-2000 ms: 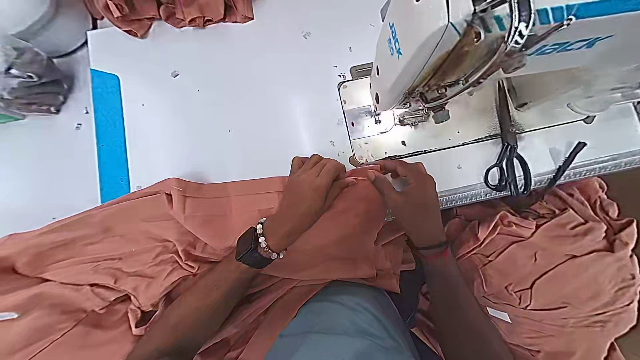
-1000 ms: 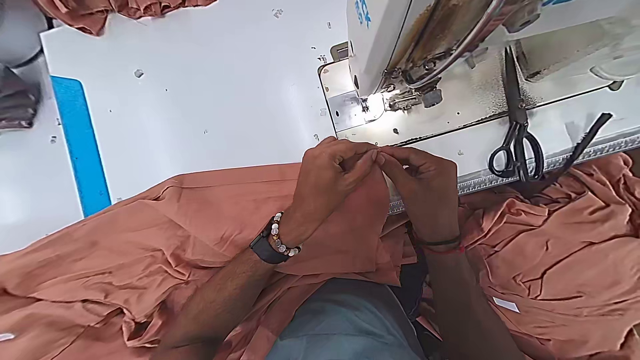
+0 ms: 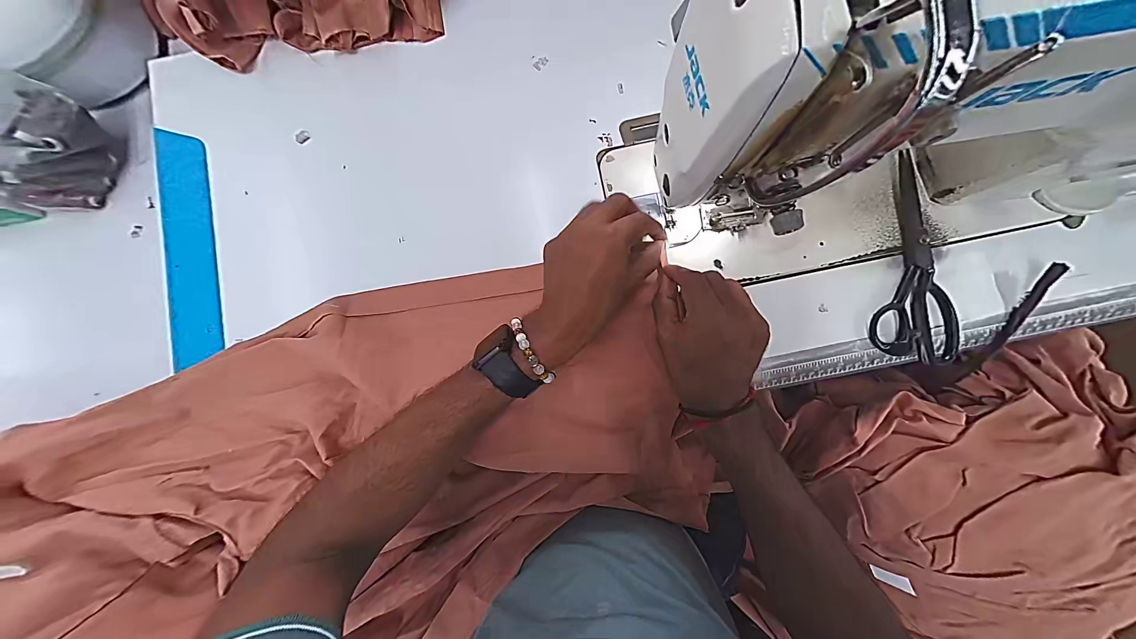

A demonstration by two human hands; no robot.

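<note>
Salmon-coloured fabric (image 3: 568, 399) spreads over the table's front edge and my lap. My left hand (image 3: 599, 266), wearing a watch and a beaded bracelet, pinches the fabric's upper edge just in front of the sewing machine's needle area. Close against it on the right, my right hand (image 3: 710, 328) pinches the same edge between thumb and fingers. Behind both hands stands a white Jack sewing machine (image 3: 737, 106) with its lamp lit over the metal needle plate (image 3: 630, 169). The fingertips partly hide the held edge.
Black-handled scissors (image 3: 919, 311) lie on the machine bed at the right, beside a dark strip (image 3: 1021, 311) and a measuring tape (image 3: 825, 364) along the table edge. More salmon fabric (image 3: 1003, 461) is heaped at lower right, and another bundle (image 3: 337, 22) lies at the back left.
Both hands have moved up toward the needle area, with the pinched fabric edge between them. The left hand is now higher than the right. The view has shifted.
</note>
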